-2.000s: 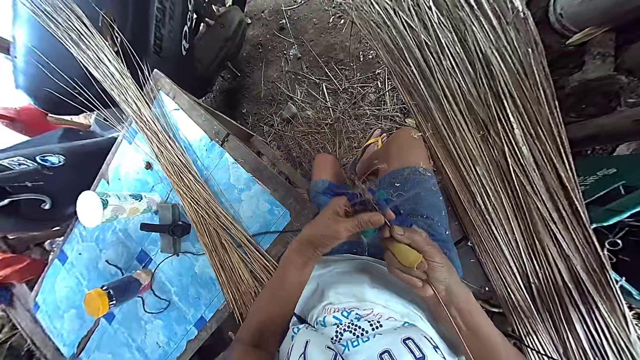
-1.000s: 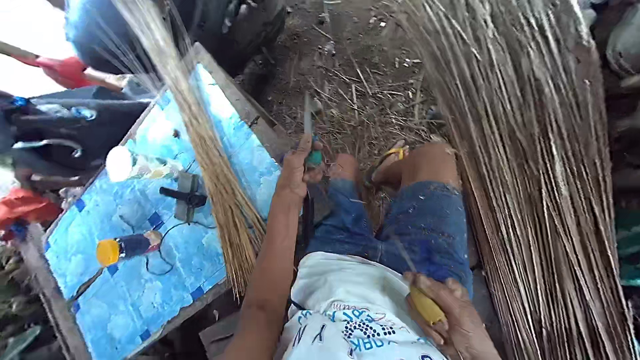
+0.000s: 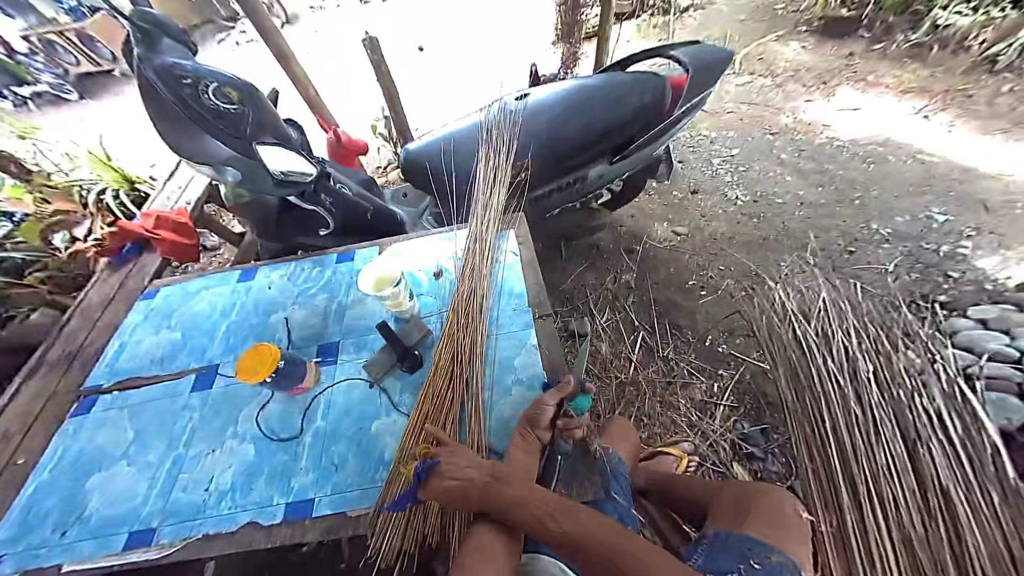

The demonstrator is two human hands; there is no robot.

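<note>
My left hand [image 3: 560, 412] grips a knife [image 3: 582, 360] with a teal handle, its blade pointing up, beside the table's right edge. My right forearm crosses over the left one. My right hand [image 3: 460, 478] is at the lower part of a bundle of thin brown sticks [image 3: 468, 344] that lies along the table. A crumpled blue strip [image 3: 410, 490], with something thin and yellow, is at its fingers; how they grip it is partly hidden. A larger pile of sticks [image 3: 872, 432] is at the right.
The blue-covered table [image 3: 216, 440] holds a jar with a yellow lid [image 3: 258, 364], a black cord [image 3: 280, 438], a white cup [image 3: 388, 290] and a black-handled tool on a grey block [image 3: 394, 358]. A motor scooter [image 3: 560, 132] stands behind. Stones [image 3: 988, 340] are at far right.
My right hand has moved left across my left arm to the bundle on the table. The yellow object it held is out of sight. The view has swung up and left.
</note>
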